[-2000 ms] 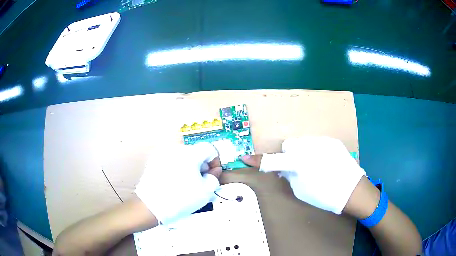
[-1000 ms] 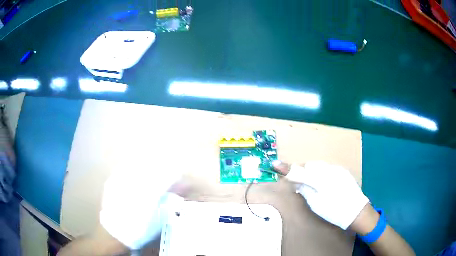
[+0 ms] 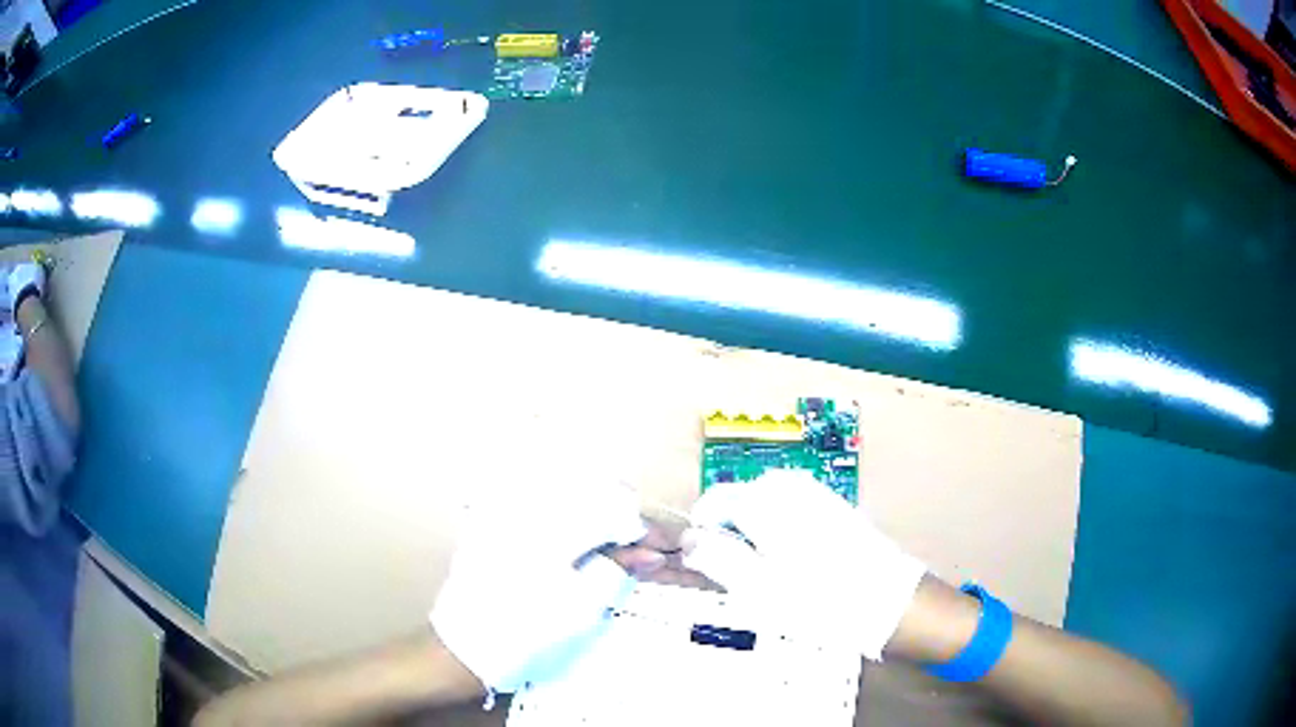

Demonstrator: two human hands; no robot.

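The green circuit board [image 3: 753, 462] lies on the cardboard sheet, its yellow port row at the back and its near part hidden by my right hand. The white housing shell [image 3: 775, 689] lies nearest me, with a dark rectangle [image 3: 722, 638] on it; its far edge is covered by my hands. My left hand [image 3: 533, 589] and my right hand [image 3: 810, 561], in white gloves with bare fingertips showing, meet above the shell's far edge. Thin dark and pale bits show at the fingertips, too blurred to tell what is held. No lead from board to shell can be made out.
The cardboard sheet [image 3: 384, 426] lies on the blue-green bench. On the dark green conveyor beyond are a white housing [image 3: 384, 142], another board [image 3: 540, 74] and blue battery packs [image 3: 1006, 169]. An orange-red tray [image 3: 1237, 85] is at the far right. Another person's arm [image 3: 43, 376] is at the left edge.
My left hand has come in from the left and my right hand has moved left and nearer, so they meet at the fingertips. The view has shifted, and the black lead is now hidden.
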